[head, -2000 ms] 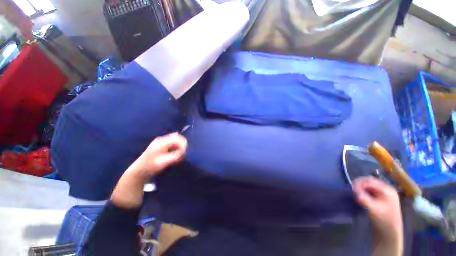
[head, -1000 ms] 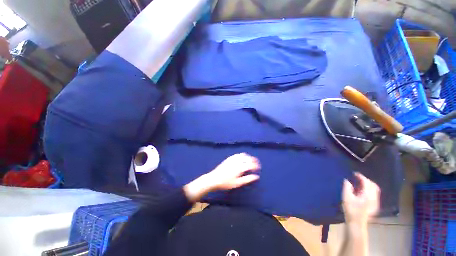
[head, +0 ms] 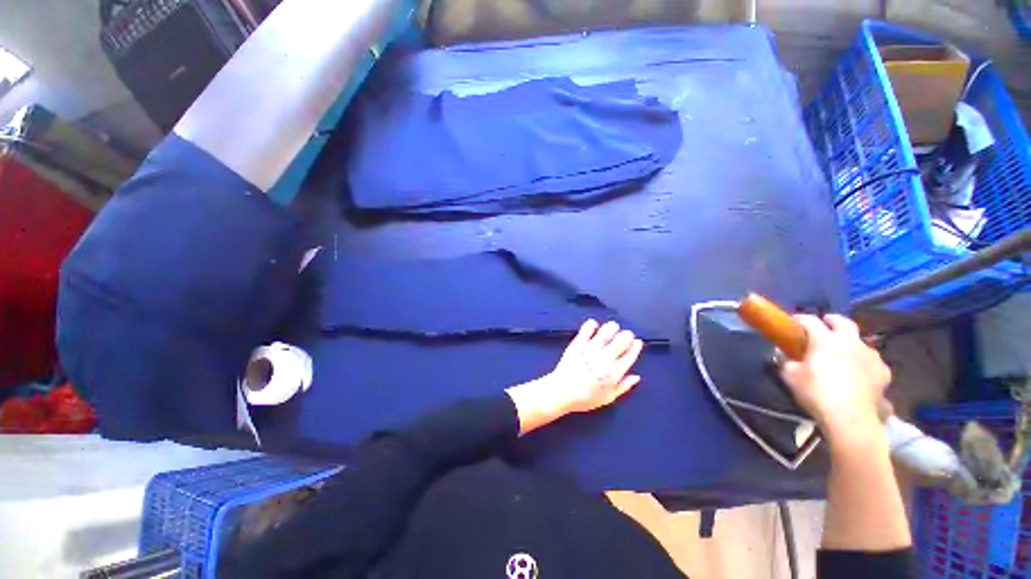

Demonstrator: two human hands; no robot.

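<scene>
A flat navy garment panel (head: 452, 385) lies across the near part of the table, with a dark edge line running along it. My left hand (head: 596, 368) lies flat on the panel near that line, fingers spread, holding nothing. My right hand (head: 837, 368) grips the wooden handle of the iron (head: 735, 373), which rests on its dark soleplate with a pale rim at the right of the panel. A white tape roll (head: 278, 373) sits at the left end of the panel, a short tape end hanging from it.
Stacked navy pieces (head: 509, 147) lie at the far side of the table (head: 746, 170). A navy pile (head: 170, 294) drapes over a pale padded arm (head: 283, 91) at left. Blue baskets stand at right (head: 876, 215) and lower left (head: 187, 509). The iron's hose (head: 921, 449) runs right.
My right hand has moved onto the iron's handle, and the iron has shifted nearer to me. My left hand has moved right along the panel and flattened. The view has shifted.
</scene>
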